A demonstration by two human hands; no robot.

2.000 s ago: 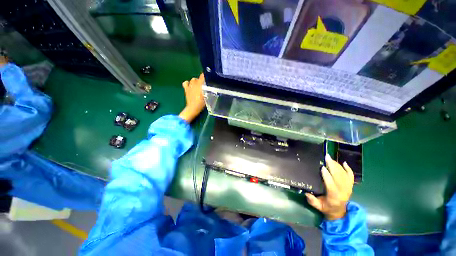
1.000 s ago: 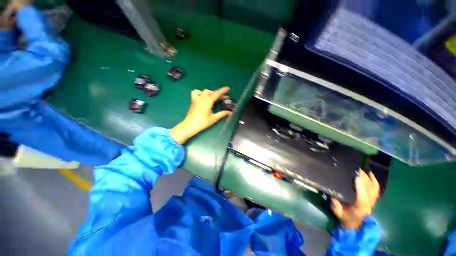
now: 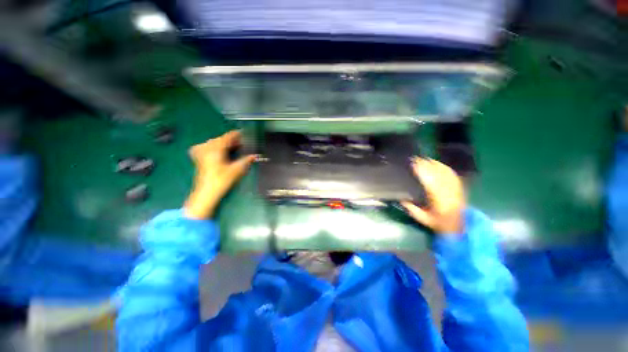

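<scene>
The picture is blurred. The flat black fixture (image 3: 337, 175) lies in front of me, with a small red part on its front edge. Pale and dark nest shapes (image 3: 337, 147) show on its top. My left hand (image 3: 215, 168) is just left of the fixture, with a small dark unit (image 3: 236, 148) between thumb and fingers, partly hidden. My right hand (image 3: 441, 192) is at the fixture's right end, thumb and fingers apart, with no unit visible in it. Several small black units (image 3: 136, 165) lie on the green mat at the left.
A clear guard (image 3: 344, 96) stands above the fixture's back, below a large display (image 3: 344, 24). A dark flat object (image 3: 454, 144) lies right of the fixture. A grey upright (image 3: 76, 75) slants at upper left. Blue sleeves of other people show at both sides.
The view has swung, so the fixture now sits level and central. My left hand came out from beside the guard to the fixture's left side, with a dark unit at its fingers. My right hand stays at the fixture's right end.
</scene>
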